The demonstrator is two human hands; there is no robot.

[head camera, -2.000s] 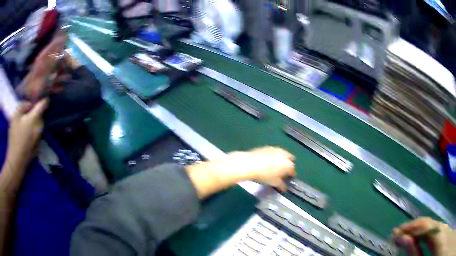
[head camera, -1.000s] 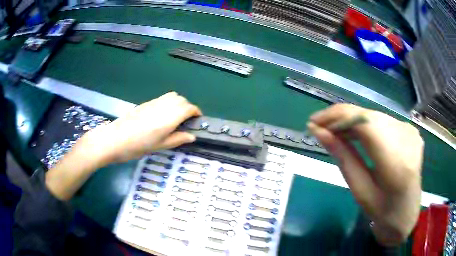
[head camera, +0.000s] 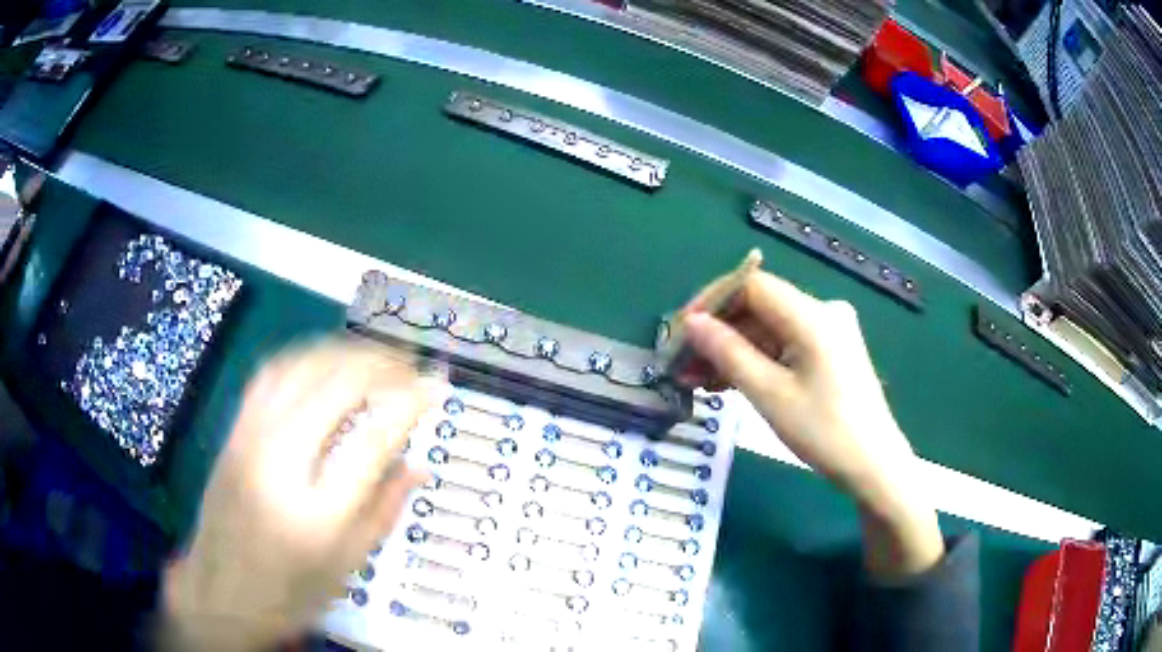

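A dark-grey strip fixture (head camera: 523, 344) with a row of round shiny seats lies across the top of the white parts board (head camera: 510, 624), on what looks like another bar. The board carries columns of dumbbell-shaped wired pieces (head camera: 472, 493). My right hand (head camera: 796, 369) holds a thin pale stick tool (head camera: 742, 273) at the fixture's right end; the tool's lower end is hidden by my fingers. My left hand (head camera: 300, 478) is blurred over the board's left side, below the fixture's left end. Whether it holds anything cannot be told.
A black tray (head camera: 108, 274) with silver rings (head camera: 140, 369) is at left. More strip fixtures (head camera: 554, 138) lie on the green belt (head camera: 421, 191). A red bin (head camera: 1064, 592) is at lower right. Stacked boards (head camera: 1102, 217) and red and blue containers (head camera: 943, 147) stand across the belt.
My left hand has let go of the fixture and moved down over the board. My right hand has moved left to the fixture's right end. The fixture now shows its whole row.
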